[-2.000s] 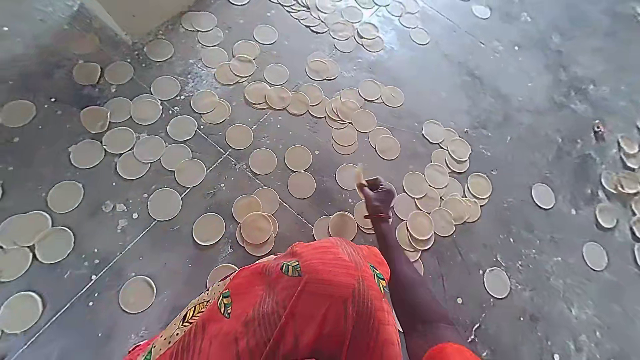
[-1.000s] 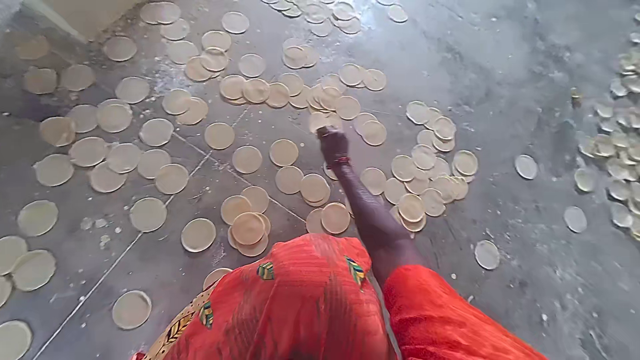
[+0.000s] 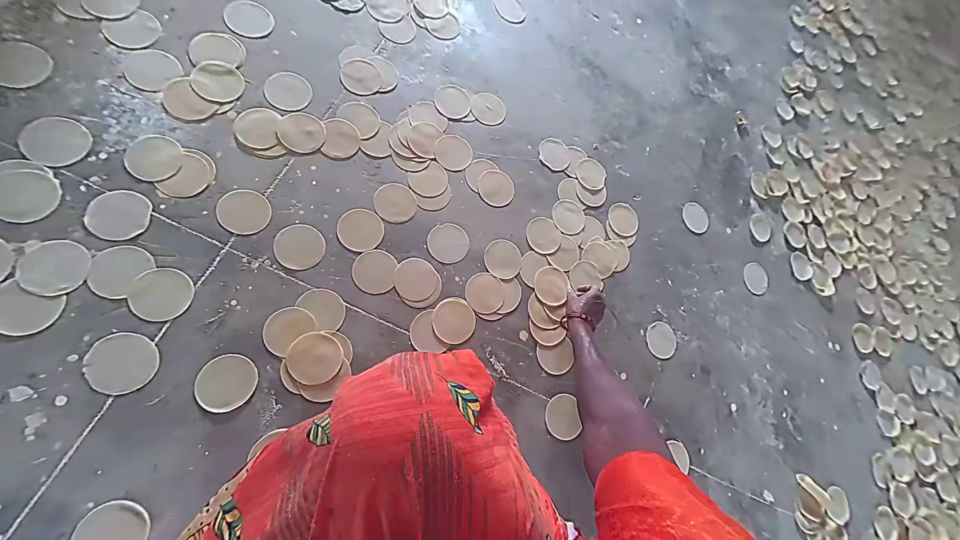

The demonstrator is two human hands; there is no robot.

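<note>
My right hand, with a red bangle at the wrist, reaches down to the right-hand cluster of thin round dough discs. Its curled fingers touch or nearly touch the edge of a pale disc; whether they grip it is hidden by the hand. Just left of the fingers lies another disc, overlapping the ones below it. My left hand is out of the frame. Red patterned cloth covers my lap, below a small pile of discs.
Many discs lie singly and in overlapping groups on the grey floor, which has pale joint lines. A dense spread of discs runs down the right side. A small dark object lies near it.
My right hand has moved from a single disc in the middle of the floor to the cluster at the right. The view has shifted, showing more of the right-hand spread.
</note>
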